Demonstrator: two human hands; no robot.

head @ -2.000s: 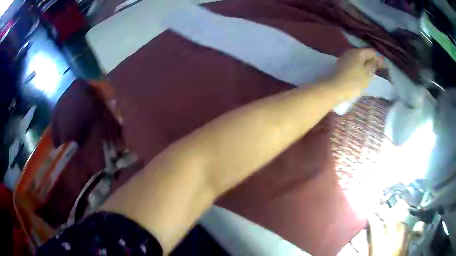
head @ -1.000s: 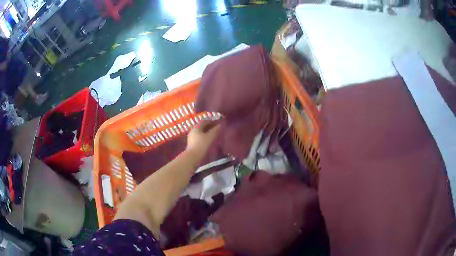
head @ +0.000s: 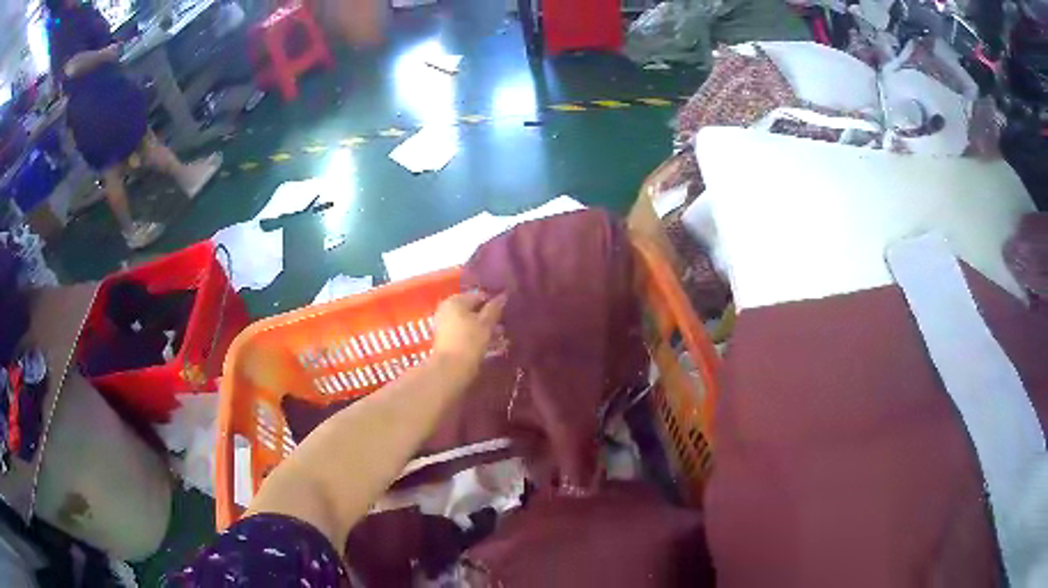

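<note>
My left hand (head: 468, 327) reaches over the orange plastic basket (head: 328, 295) from below. Its fingers are closed on the left edge of a maroon fabric panel (head: 563, 299) that drapes over the basket's far side and hangs inside. More maroon fabric (head: 598, 540) and white pieces lie lower in the basket. A large maroon panel with white backing (head: 845, 425) lies at the right, with a pale interfacing strip (head: 948, 333) across it. My right hand is not in view.
A red plastic bin (head: 213, 310) with dark contents stands left of the basket. White scraps (head: 425, 149) lie on the green floor. A tweed and white heap (head: 747, 92) is at the far right. A person (head: 103, 115) is at the upper left, near a red stool (head: 290, 48).
The arm first reached across the panel at the machine, then swung left to the basket. Since then the view has tilted up, and my left hand sits higher over the basket against the maroon cloth.
</note>
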